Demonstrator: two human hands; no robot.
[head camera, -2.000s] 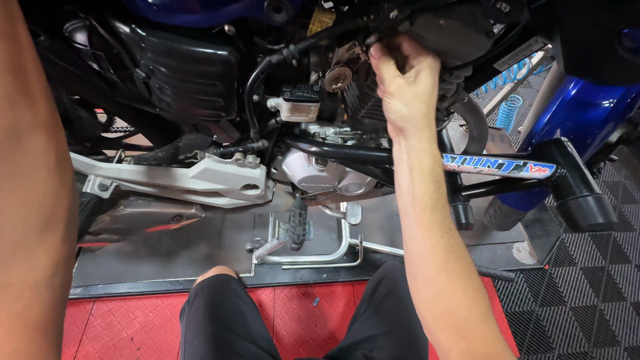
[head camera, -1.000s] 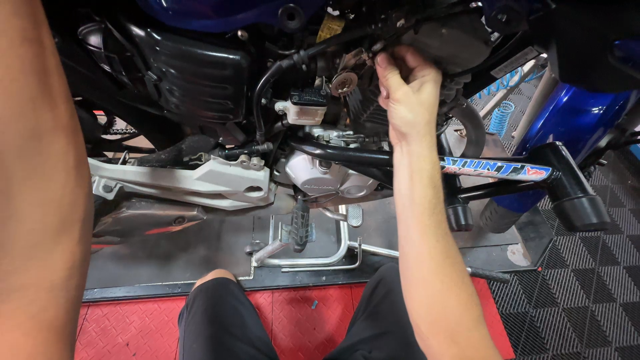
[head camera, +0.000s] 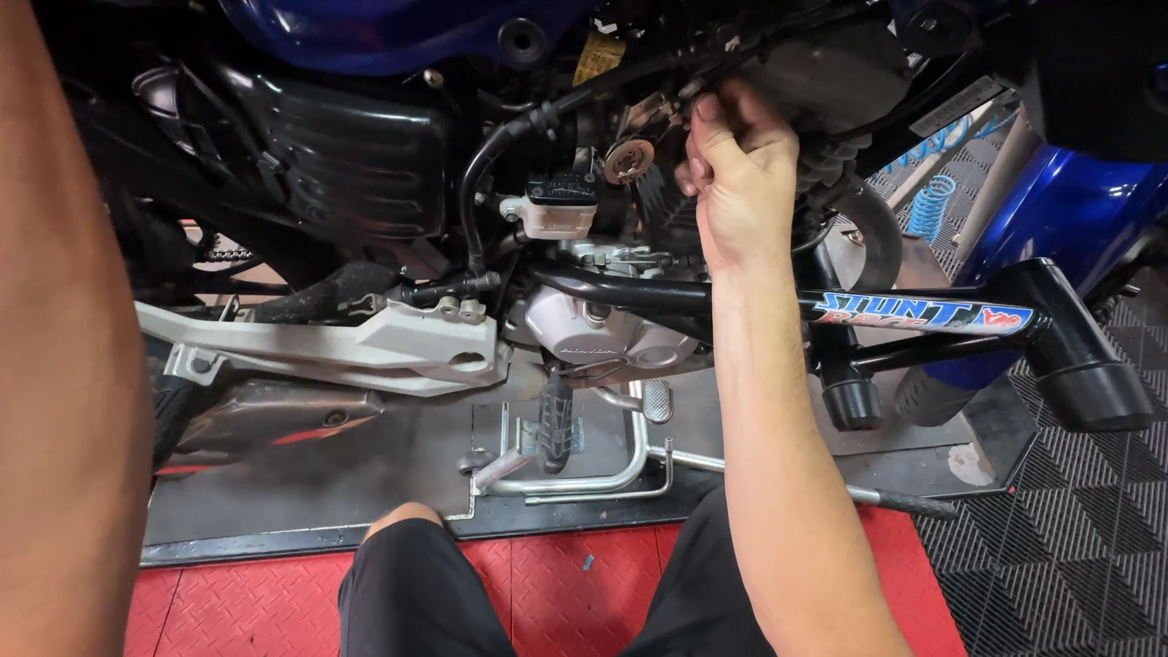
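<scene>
My right hand (head camera: 744, 173) reaches into the upper engine area of a blue motorcycle. Its thumb and fingertips are pinched at a small part beside a black cover (head camera: 821, 78); what lies between them is hidden. Just left of the fingers sits a round rusty metal piece (head camera: 630, 161). A brake fluid reservoir (head camera: 558, 214) with a black cap is below that, next to a curved black hose (head camera: 470, 182). The silver engine cover (head camera: 593, 333) is lower down. My left hand is out of the frame; only the left arm shows along the left edge.
A black crash bar (head camera: 922, 301) with end sliders juts out at the right. Below the engine are a rubber footpeg (head camera: 555, 424), a brake pedal (head camera: 656, 401) and a metal stand frame (head camera: 584, 484). A silver swingarm-side bracket (head camera: 411, 347) extends left. Red floor panels (head camera: 584, 593) lie under my legs.
The fingers of my right hand have shifted slightly at the same spot near the black cover. The motorcycle parts have not plainly changed.
</scene>
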